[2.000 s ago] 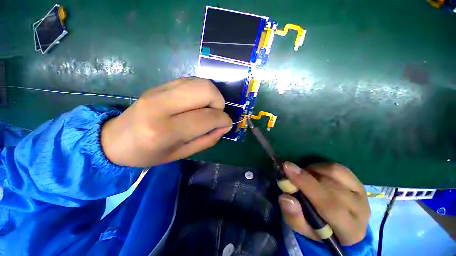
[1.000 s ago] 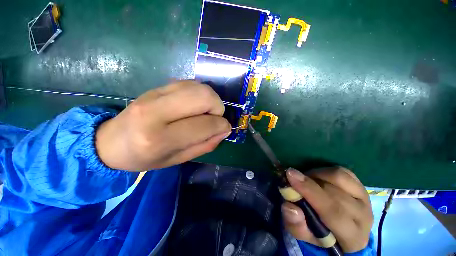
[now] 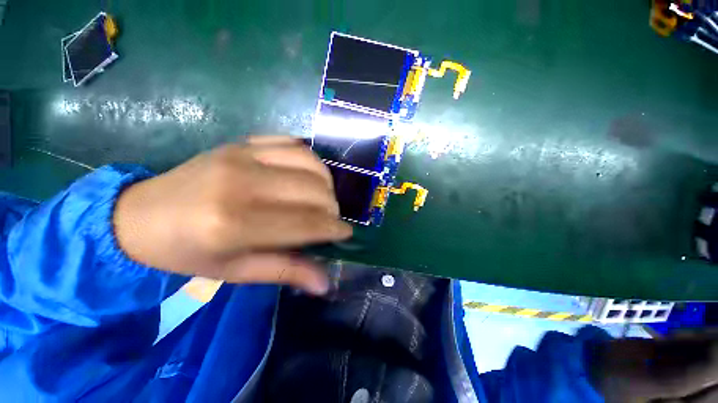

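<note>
A strip of blue boards [image 3: 390,148] with three dark LCD screens [image 3: 360,72] lies on the green bench. Short amber tails run along its right edge, and hooked orange flex cables [image 3: 452,74] stick out beyond. My left hand [image 3: 236,212] is blurred at the strip's lower left, covering part of the lower screens. Its thumb is apart from its fingers, and no held thing shows. My right hand [image 3: 665,368] is dark, blurred and cut off at the lower right; what it holds cannot be told. The soldering iron is not visible. Solder wire [image 3: 64,158] runs towards my left sleeve.
Loose screens [image 3: 88,49] lie at the upper left of the bench [image 3: 535,212]. Orange and white parts [image 3: 675,17] are at the upper right corner. A black-checked object [image 3: 708,224] is at the right edge. A white grid tray [image 3: 636,311] shows beyond the bench's near edge.
My right hand has moved away from the strip to the lower right, and the iron has left view. My left hand has drawn slightly back, its thumb now parted from the fingers.
</note>
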